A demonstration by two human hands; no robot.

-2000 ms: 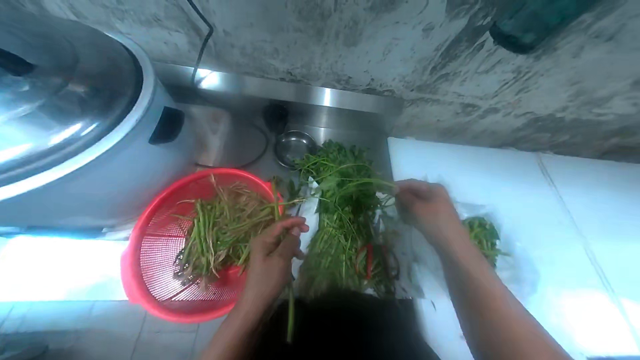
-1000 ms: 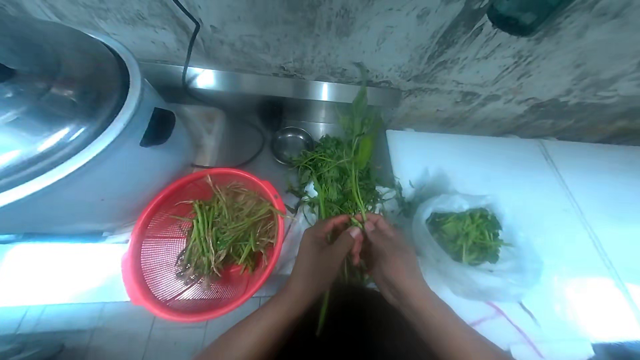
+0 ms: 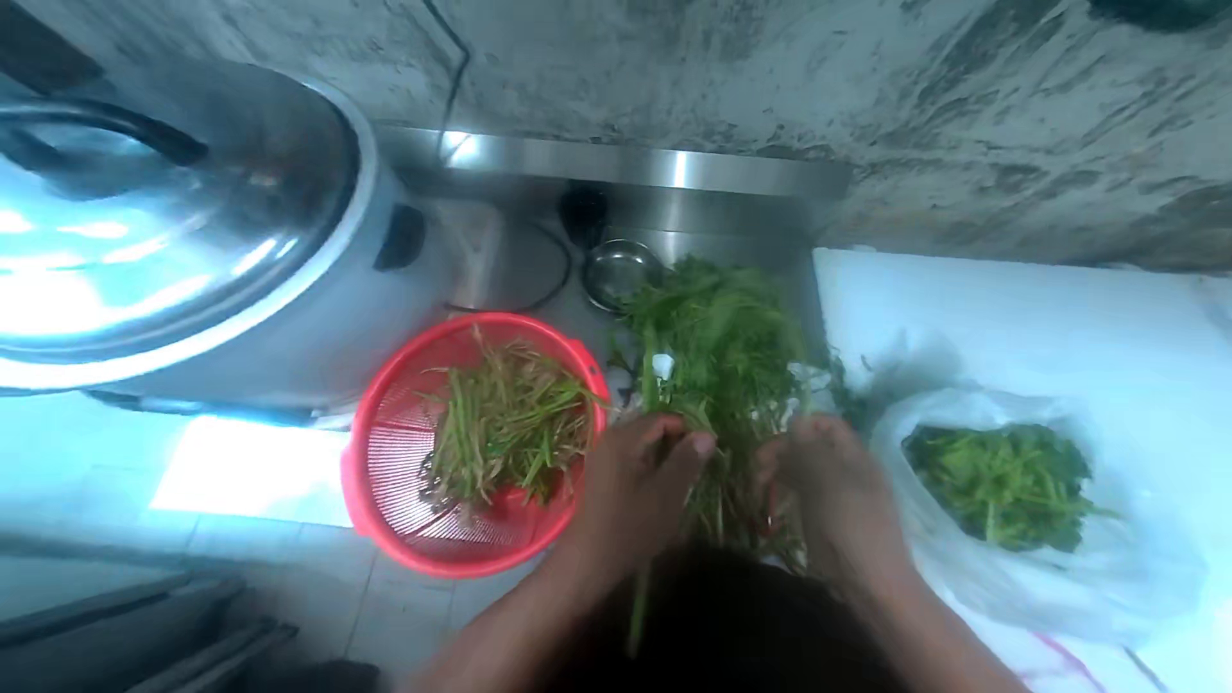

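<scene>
A heap of leafy green herbs (image 3: 722,337) lies in front of me, its stems running toward my body. My left hand (image 3: 650,481) is closed on a green stem whose lower end hangs below the wrist. Over the right side of the heap is my right hand (image 3: 828,481), blurred, its fingers curled; whether it holds anything cannot be told. To the left, a red plastic colander (image 3: 361,481) holds cut stems and wilted pieces (image 3: 510,419). A clear plastic bag (image 3: 924,481) with picked green leaves (image 3: 1006,486) lies to the right.
A large cooker with a metal lid (image 3: 260,192) fills the upper left. Near the steel backsplash (image 3: 616,164) sit a small metal bowl (image 3: 619,274) and a cable (image 3: 563,269). A white tabletop (image 3: 1020,318) extends right, and a rough grey wall (image 3: 962,164) stands behind.
My hands were together at the stems one second ago and are now apart, the right one farther right. The sprig that stood up between them no longer shows there.
</scene>
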